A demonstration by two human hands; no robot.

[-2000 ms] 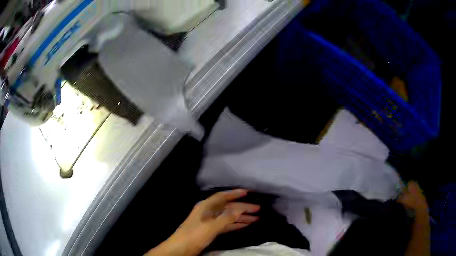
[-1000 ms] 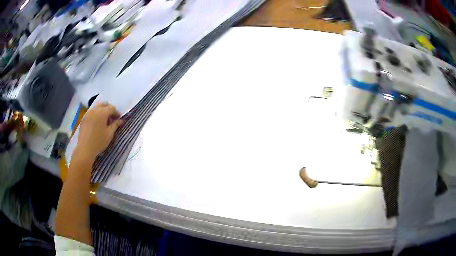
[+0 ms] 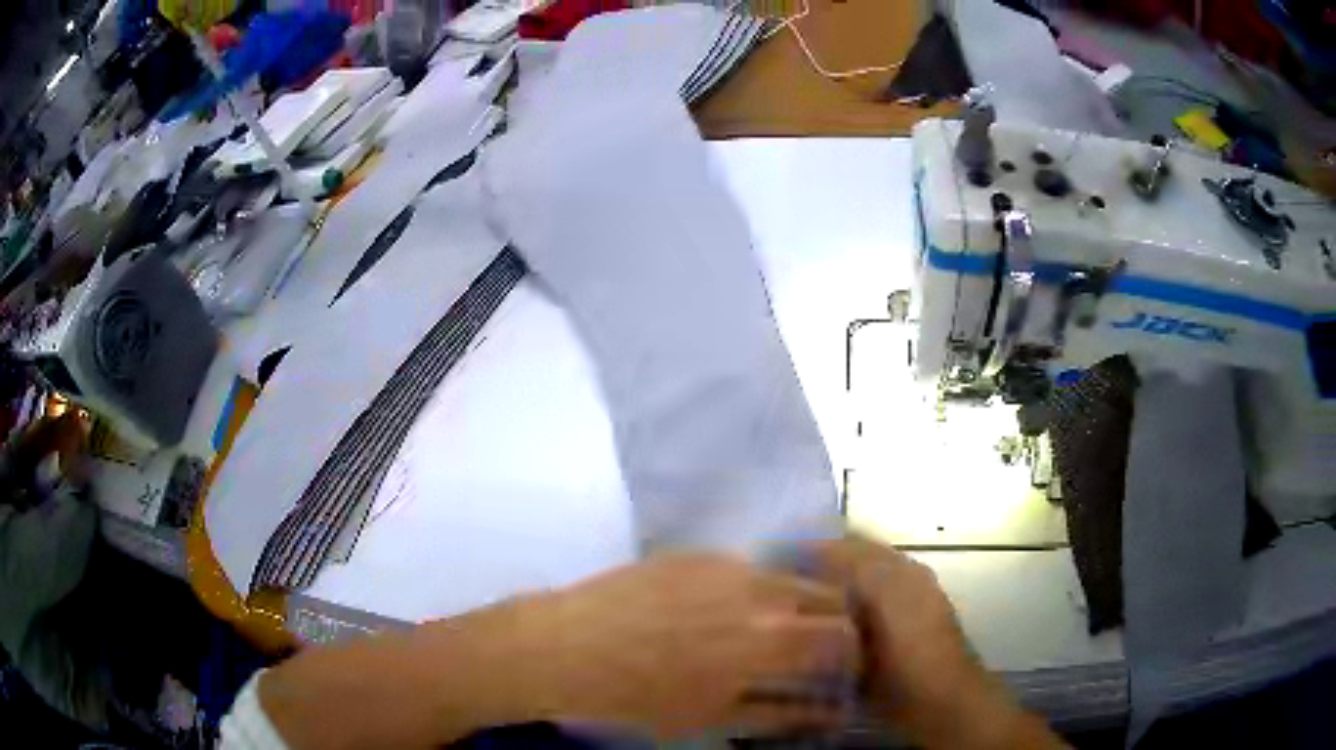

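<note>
A long pale garment panel lies across the table from the back down to my hands, pale side up. My left hand and my right hand are close together at its near end, by the table's front edge. Both are blurred, and the fingers hold the panel's near end. A stack of cut panels lies at the left, with striped edges showing. The sewing machine stands at the right, its lamp lighting the needle plate.
Small cut pieces, one dark and one pale, lie right of the needle, the pale one hanging over the front edge. A grey round-faced device stands at the far left. Piled cloth and a dark scrap lie at the back.
My left hand has left the stack and moved right. My right hand has come into view. A pale panel now lies across the table between the stack and the machine.
</note>
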